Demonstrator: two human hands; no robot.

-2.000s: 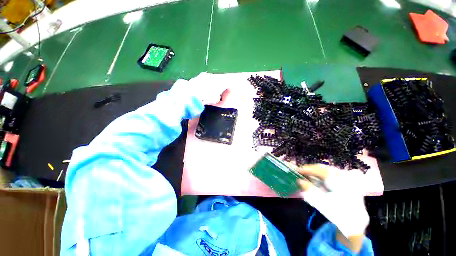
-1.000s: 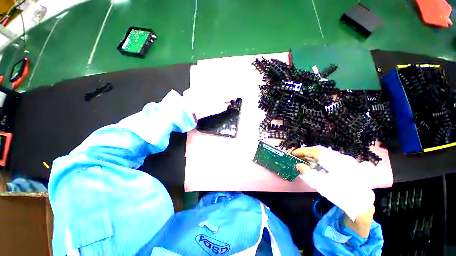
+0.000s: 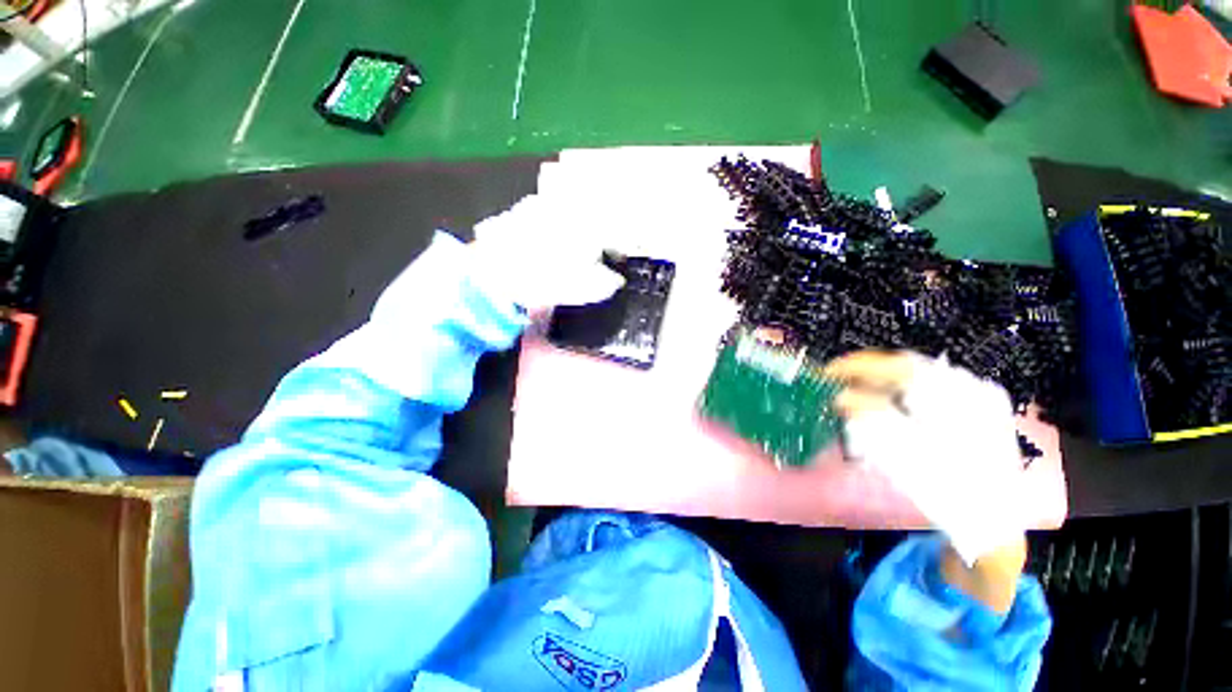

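Observation:
The black plastic housing (image 3: pixel 649 318) lies flat on the pink work sheet (image 3: pixel 608 446), its shiny inside facing up. My left hand (image 3: pixel 574 270), in a white glove, is over its upper left part; a small dark piece shows at the fingertips, too unclear to name. Whether the fingers grip the housing is hidden. My right hand (image 3: pixel 885 399), gloved with bare fingertips, holds a green circuit board (image 3: pixel 770 402) by its right side above the sheet, right of the housing. The board is blurred, its face towards me. A heap of black toothed strips (image 3: pixel 878 291) lies behind it.
A parts box (image 3: pixel 1101 331) full of toothed strips stands at right. On the green belt are a boarded housing (image 3: pixel 369 92), a black block (image 3: pixel 982 70) and an orange-red pad (image 3: pixel 1184 54). Boards stand in a black bin (image 3: pixel 1097 568) lower right. A carton (image 3: pixel 81 575) is lower left.
The circuit board in my right hand has turned to show more of its face and moved slightly right and up. My left hand has shifted slightly over the housing.

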